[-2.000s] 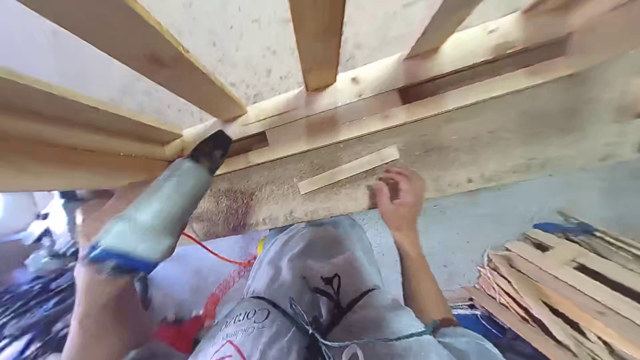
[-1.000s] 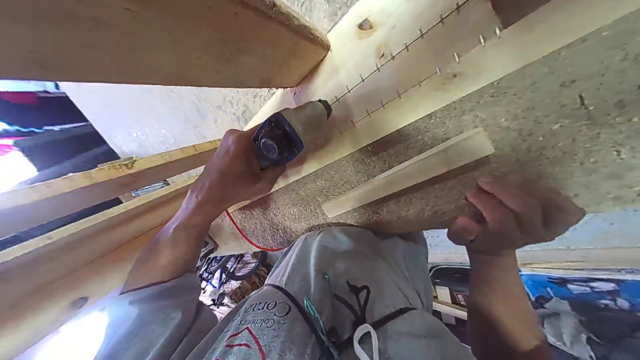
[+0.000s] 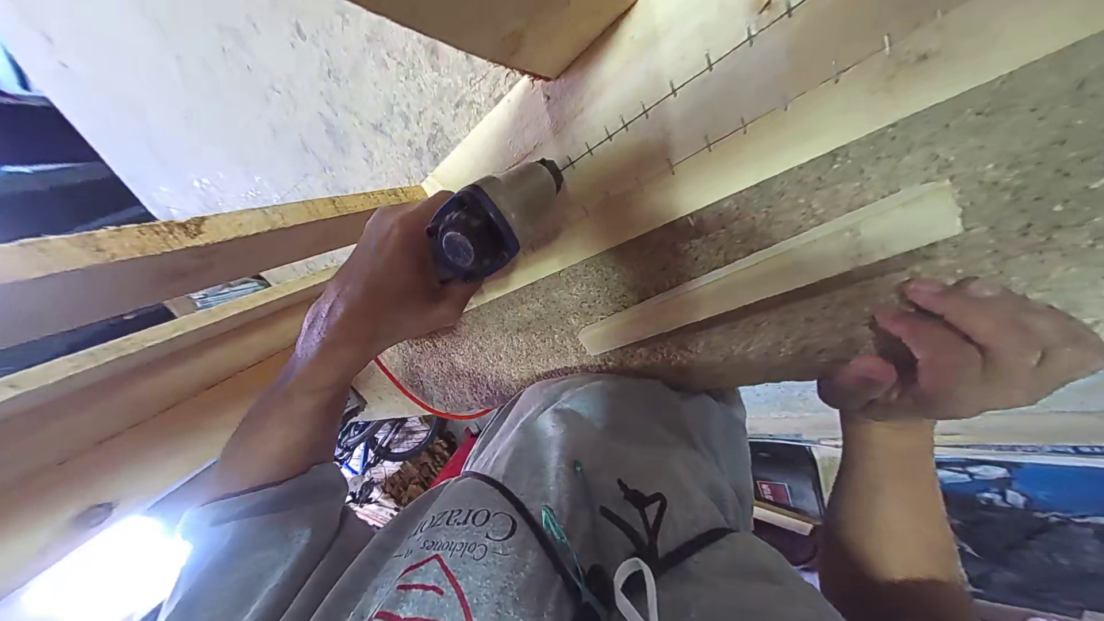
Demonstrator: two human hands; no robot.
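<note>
My left hand [image 3: 379,276] grips a pneumatic stapler [image 3: 492,224], its nose resting at the end of a row of staples [image 3: 673,89] along a seam between pale wooden boards [image 3: 604,207]. A second line of staples runs beside the first. My right hand [image 3: 975,354] hovers at or rests on the near edge of the speckled particle board [image 3: 535,345], fingers curled; whether it pinches anything I cannot tell. Between my hands a short loose wood strip [image 3: 776,267] lies diagonally on the particle board.
A thick wooden beam [image 3: 509,30] juts in at the top. Long wooden slats [image 3: 172,233] extend to the left. A red air hose [image 3: 423,405] curves below the stapler, near my apron-covered lap. A bicycle [image 3: 388,440] and stacked wood stand lower down behind the board.
The view has shifted closer to the boards since two seconds ago. The stapler, pointing up beside the slats then, now has its nose at the stapled seam. The loose strip remains on the particle board.
</note>
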